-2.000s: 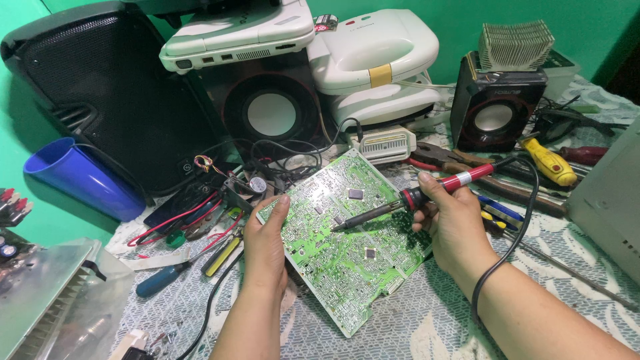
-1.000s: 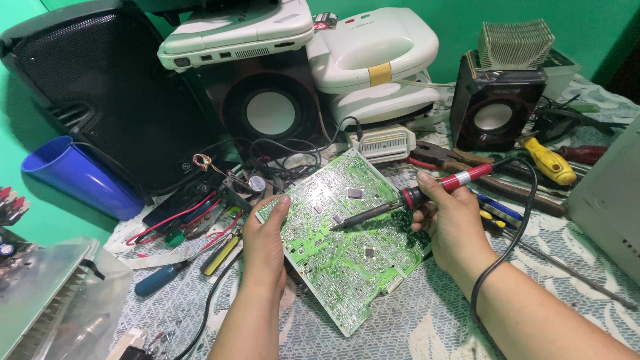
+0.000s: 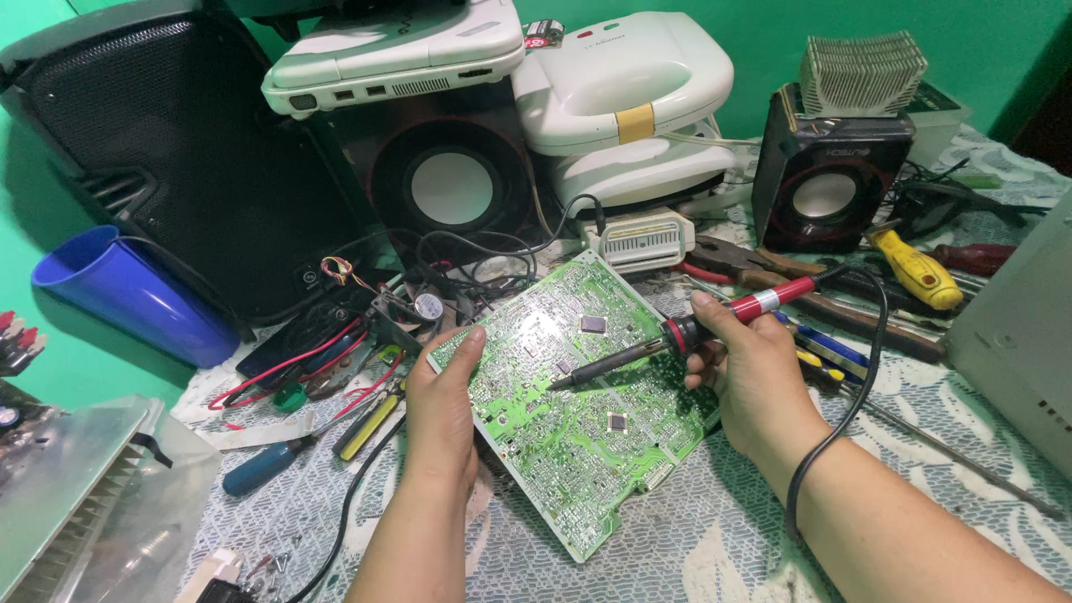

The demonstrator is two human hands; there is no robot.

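Note:
A green printed circuit board (image 3: 536, 435) with small chips is held tilted above the lace-patterned tablecloth. My left hand (image 3: 444, 410) grips its left edge, thumb on top and fingers underneath. In my right hand (image 3: 754, 377) is a soldering iron (image 3: 775, 296) with a red and black handle, held like a pen. Its dark tip points down and left at the middle of the board's face; whether it touches the board I cannot tell. The iron's black cord loops over my right wrist.
Behind stand a large black speaker (image 3: 193, 159), a white sandwich maker (image 3: 624, 79) and a small speaker (image 3: 825, 180). Pliers (image 3: 745, 260) and a yellow-handled screwdriver (image 3: 917, 268) lie right. A blue cup (image 3: 138, 293), a blue-handled screwdriver (image 3: 266, 465) and tangled wires are left.

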